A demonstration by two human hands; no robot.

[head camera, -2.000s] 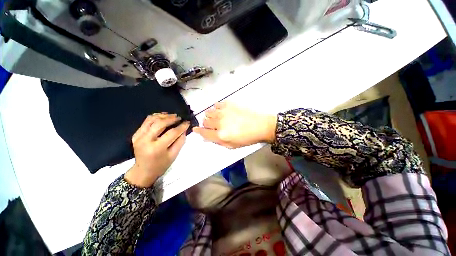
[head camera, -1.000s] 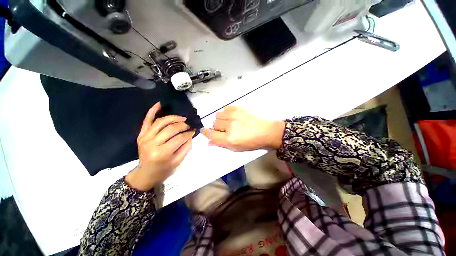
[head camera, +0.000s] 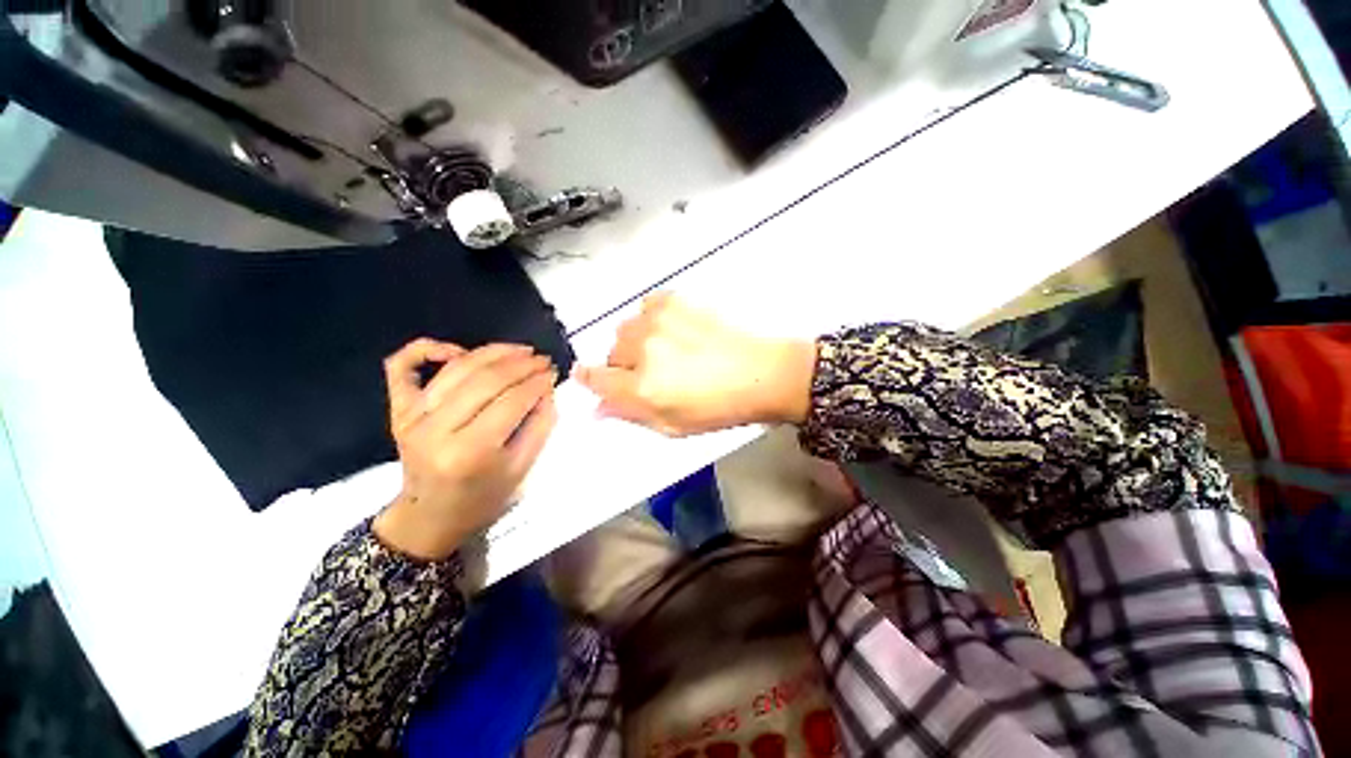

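Observation:
A fabric panel [head camera: 297, 348], black side up, lies on the white table, its upper edge under the sewing machine head [head camera: 178, 133]. My left hand [head camera: 471, 430] rests on the panel's right part, its fingertips pinching the fabric's right corner. My right hand [head camera: 689, 367] is just right of that corner, its thumb and fingertips closed at the fabric edge, touching or nearly touching the left fingertips. The tension knob [head camera: 480, 218] is above the hands. The needle and presser foot are hidden.
A black flat rectangular item [head camera: 760, 82] lies on the machine bed. Silver thread snips [head camera: 1104, 80] lie at its right. Camouflage fabric [head camera: 1089, 329] sits on the brown carton [head camera: 1168, 282] beyond the table edge. An orange sack [head camera: 1301, 407] stands at the far right.
The view shifted and came back. My left fingers spread over the fabric and then bent in again at the corner. Both hands stay at the same corner of the panel.

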